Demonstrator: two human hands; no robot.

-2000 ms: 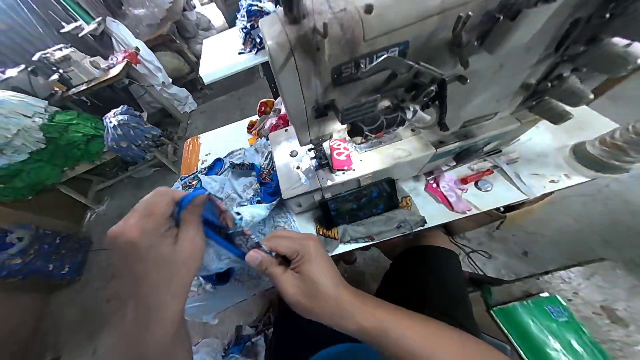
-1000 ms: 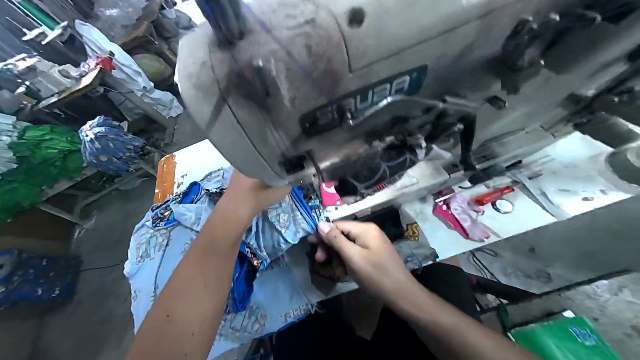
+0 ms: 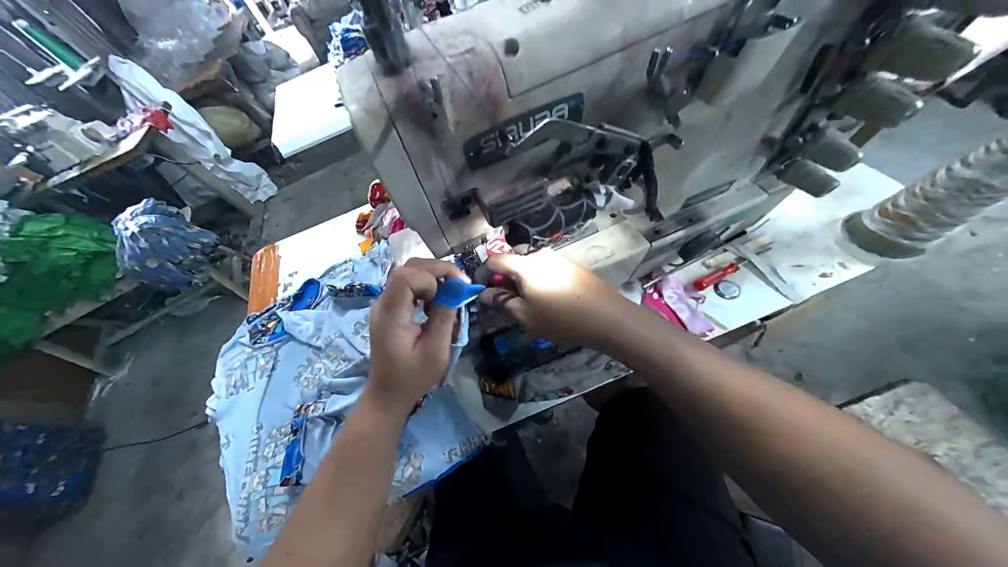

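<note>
Close to the needle area of a Siruba industrial sewing machine [image 3: 441, 157], my left hand [image 3: 417, 323] pinches a bright blue fabric edge [image 3: 458, 293] between thumb and fingers. My right hand [image 3: 543, 295] is just right of it, its bent fingertips meeting the tip of that blue edge; its grip is partly hidden. Light blue printed fabric [image 3: 315, 378] spreads over the left part of the white table and hangs down its front. A small red and white piece [image 3: 497, 244] lies at the presser foot, behind my right hand.
A dark phone-like object [image 3: 520, 346] lies on grey cloth at the front edge. To the right are pink fabric [image 3: 677, 303], a red-handled tool [image 3: 715, 276] and metal scissors [image 3: 760, 268]. Green cloth [image 3: 59, 268] and a blue fabric bundle [image 3: 161, 240] lie on a bench at left.
A second ago my left hand was behind my forearm at the machine's needle area; now it shows in front, pinching the blue edge. My right hand has moved up toward the needle area.
</note>
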